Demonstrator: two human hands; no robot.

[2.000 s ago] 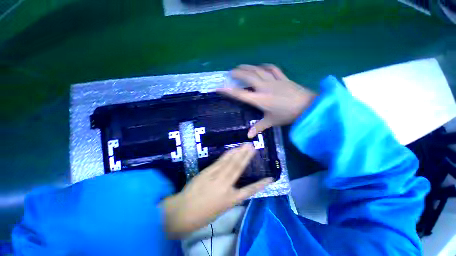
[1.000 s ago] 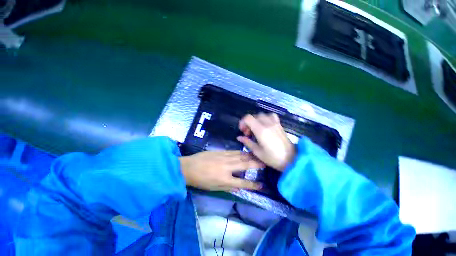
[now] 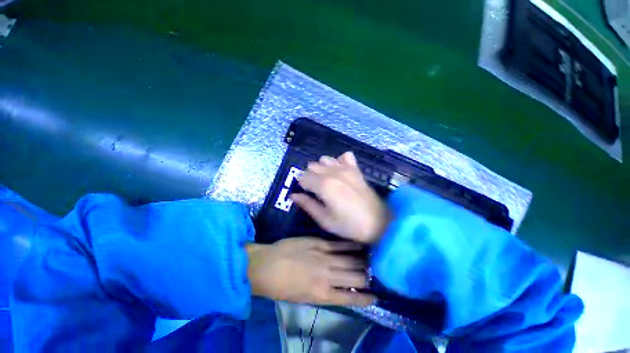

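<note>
The black plastic housing [image 3: 442, 185] lies tilted on the silvery foam sheet [image 3: 276, 103] in front of me. White bracket-shaped patches [image 3: 284, 194] show at its left end. My left hand [image 3: 311, 271] lies flat on the housing's near edge, fingers pointing right. My right hand [image 3: 342, 200] is above it on the left part of the housing, fingers bent and near the white patches. I cannot tell whether its fingers hold anything. My right sleeve hides much of the housing's right half.
The green surface [image 3: 138, 89] runs around the foam sheet. Another black housing [image 3: 563, 65] lies on its own foam sheet at the upper right. A white sheet [image 3: 604, 303] is at the lower right edge.
My right hand has moved left along the housing towards the left-end patches. The housing and foam sheet appear turned in view from their first position. My left hand has shifted along the near edge.
</note>
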